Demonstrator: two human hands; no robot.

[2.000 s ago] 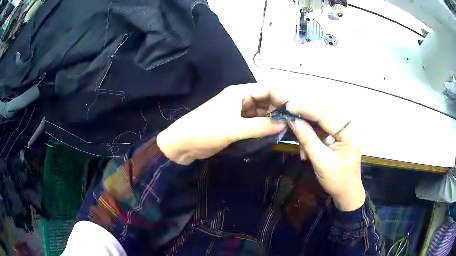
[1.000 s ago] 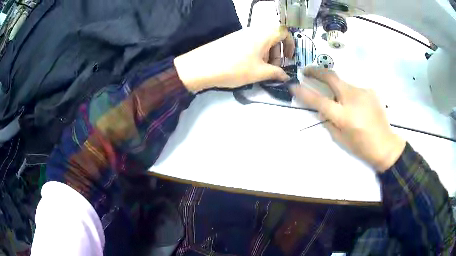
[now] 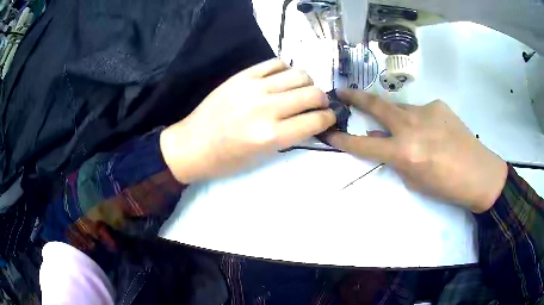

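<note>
A small dark folded cloth end (image 3: 340, 114) lies on the white bed just in front of the needle plate (image 3: 361, 67). My left hand (image 3: 250, 116) pinches it from the left with thumb and fingertips. My right hand (image 3: 426, 146) holds its right side between index finger and thumb. A thin pointed pick (image 3: 362, 176) sticks out below my right hand, toward the lower left; its other end is hidden in the hand. The large dark garment (image 3: 131, 71) lies to the left, partly behind my left hand.
The sewing machine head (image 3: 477, 13) spans the upper right, with a cream ribbed knob (image 3: 399, 65) right of the needle plate. The white table (image 3: 310, 220) ends in a curved front edge above my plaid-covered lap. More cloth (image 3: 17, 36) is at the far upper left.
Both hands have moved from above the table's front edge to the machine, bringing the small dark piece close to the needle plate. The view has shifted nearer the machine.
</note>
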